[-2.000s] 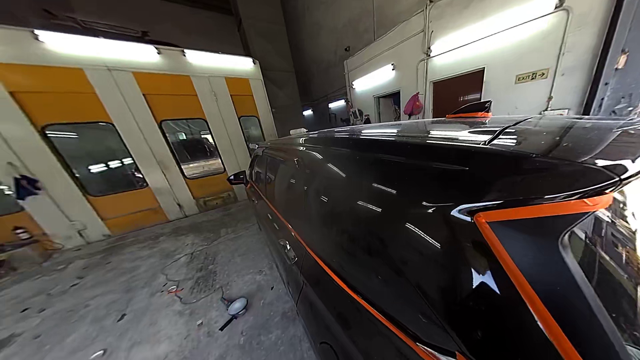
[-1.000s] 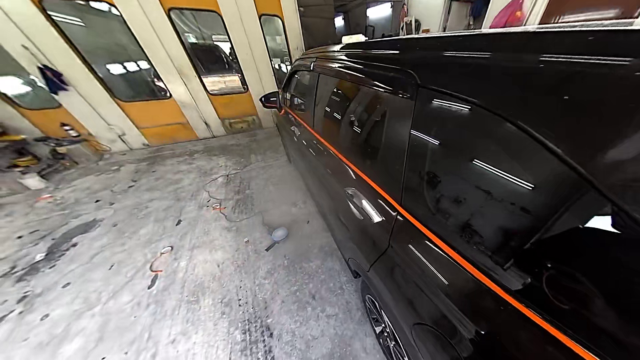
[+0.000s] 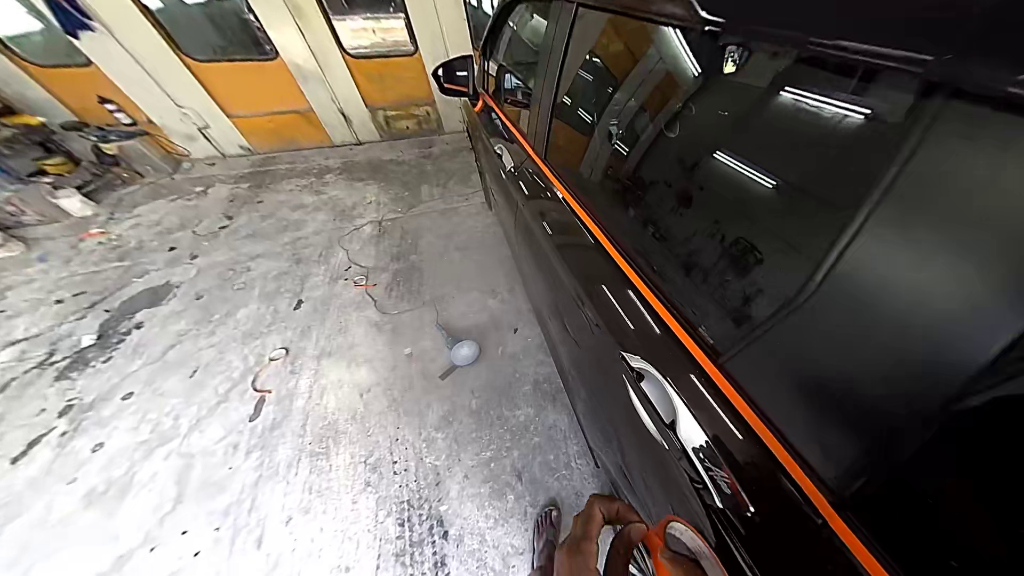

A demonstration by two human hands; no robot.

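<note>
At the bottom edge, my left hand [image 3: 590, 530] has its fingers bent against a roll of orange masking tape [image 3: 686, 546], close beside the lower side of a black car. Darker fingers show at and inside the roll; whether they belong to my right hand cannot be told. A strip of orange tape [image 3: 658, 302] runs along the car's body just below the side windows [image 3: 768, 208]. A chrome door handle [image 3: 676, 416] lies below the strip. Orange also edges the side mirror [image 3: 454, 78] at the far end.
On the concrete floor [image 3: 336, 448] lie a round lamp-like tool [image 3: 464, 353] with a cord and two curled tape pieces [image 3: 277, 354] [image 3: 361, 282]. A bare foot [image 3: 546, 528] stands near the car. Clutter [image 3: 96, 152] lines the orange and cream panelled wall [image 3: 256, 88].
The view has swung down from the car's roof and rear to its side and the floor. My left hand and the orange tape roll have come into view at the bottom.
</note>
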